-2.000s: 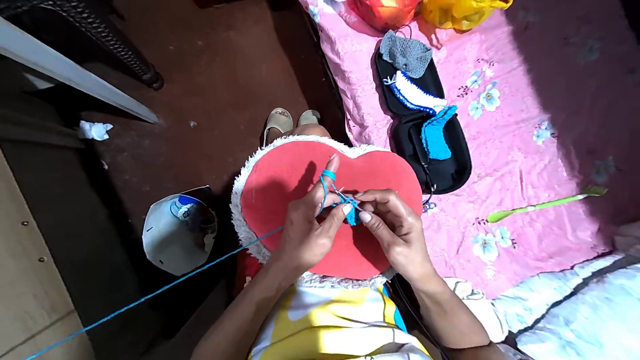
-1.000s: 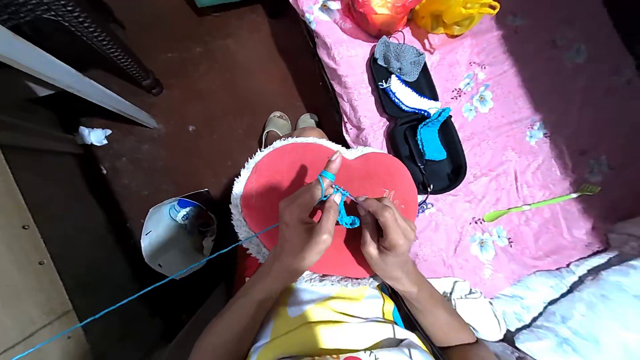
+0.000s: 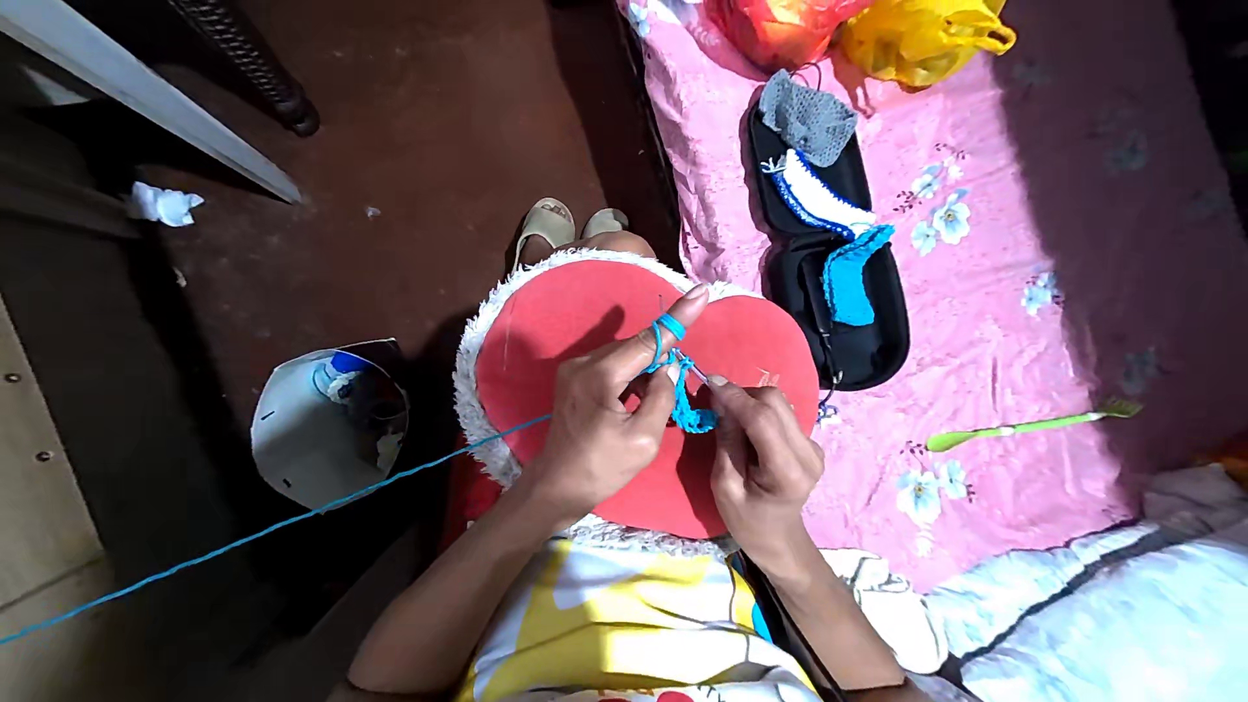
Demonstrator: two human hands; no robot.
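My left hand (image 3: 609, 419) pinches a small strip of blue crochet work (image 3: 693, 417), and blue yarn is looped round its raised index finger. From this hand the blue yarn (image 3: 283, 524) runs down to the lower left edge of the view. In my right hand (image 3: 765, 458) is a thin crochet hook (image 3: 697, 370), its tip at the top of the blue strip. Both hands are over a red heart-shaped cushion (image 3: 624, 497) with white fluffy trim, which lies on my lap. My fingers hide part of the work and most of the hook.
An open black case (image 3: 882, 336) on the pink floral sheet (image 3: 985, 341) holds gray, white and blue crocheted pieces. A green long-handled brush or fork (image 3: 1024, 427) lies to its right. Red (image 3: 780, 29) and yellow (image 3: 921, 39) plastic bags sit behind. A white bin (image 3: 302, 439) stands at left.
The blue strip hung lower and was more hidden two seconds ago; its curled end now shows between my hands. My right hand has shifted slightly beside it.
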